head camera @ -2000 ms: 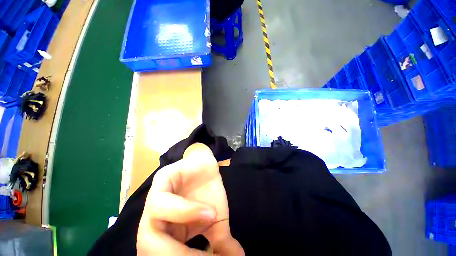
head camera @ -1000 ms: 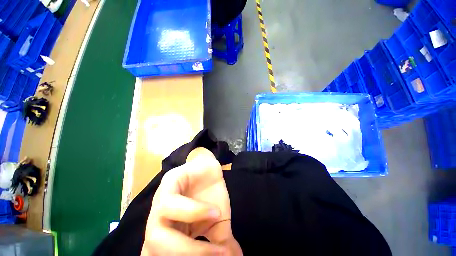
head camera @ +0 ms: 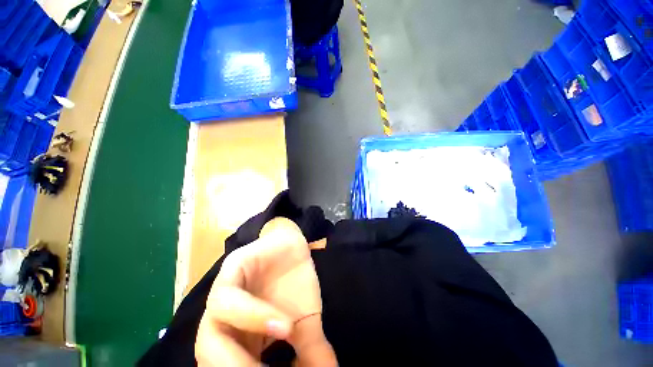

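Note:
My left hand (head camera: 268,294) is bare, low in the picture, palm towards me with curled fingers, cut off by the bottom edge. A thin dark line crosses the palm near a fingertip; whether it is a thread or a held part is unclear. A dark patch shows between the fingers. My right hand cannot be made out; a small skin patch shows at the end of the right black sleeve (head camera: 415,279), behind the left hand. A blue crate (head camera: 540,208) stands to the right, with a crumpled white liner (head camera: 444,179) and a black shaggy item (head camera: 405,211) at its near edge.
A light wooden bench (head camera: 240,154) bears a blue empty crate (head camera: 236,54). Left of it runs a green belt (head camera: 129,215). Black-and-beige figures (head camera: 39,271) and a red round item (head camera: 30,307) lie on the far bench. Stacked crates (head camera: 566,107) stand right. A person sits on a blue stool (head camera: 326,66).
The view has shifted slightly. The left hand's fingers have moved a little, with the fingertip lower and further left than before. The crates and figures have not otherwise changed.

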